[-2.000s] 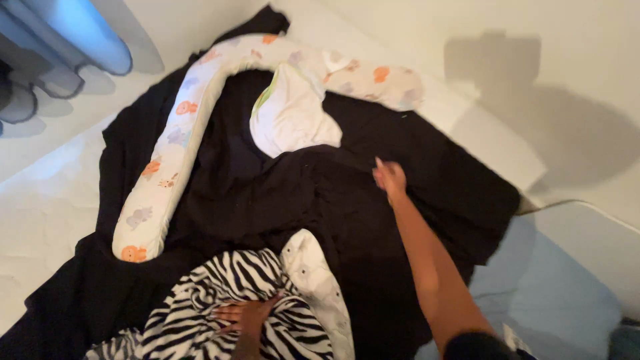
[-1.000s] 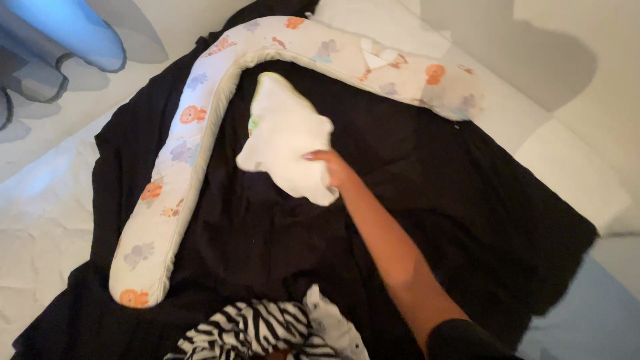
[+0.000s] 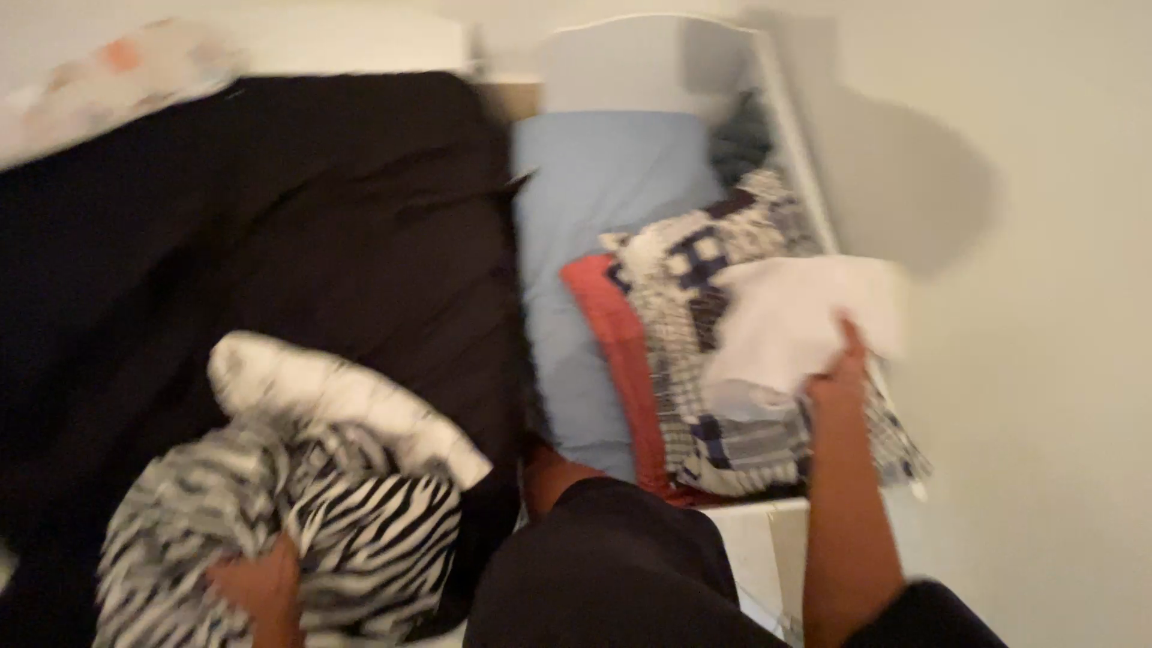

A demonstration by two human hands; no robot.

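My right hand [image 3: 837, 378] grips a white cloth item [image 3: 783, 324] above a fringed patchwork blanket [image 3: 675, 270] at the right. At the lower left, my left hand [image 3: 261, 580] is pressed into a bunched zebra-striped cloth [image 3: 378, 531], its fingers partly sunk in the folds and holding it. A white padded piece with small dark marks [image 3: 333, 387] pokes out beside the stripes. Both lie on a spread black cloth [image 3: 360, 225]. Motion blur softens the details around both hands.
A white-framed bed or cot [image 3: 796, 153] stands against the wall, with a blue mattress or sheet [image 3: 612, 171] and a folded red cloth [image 3: 621, 351] under the blanket's edge. An animal-print cushion [image 3: 117, 81] lies at the upper left. My knee [image 3: 612, 558] is between the two surfaces.
The view has swung right. My right hand, empty two seconds ago, took hold of the white cloth item on the black cloth and has carried it right, over the patchwork blanket.
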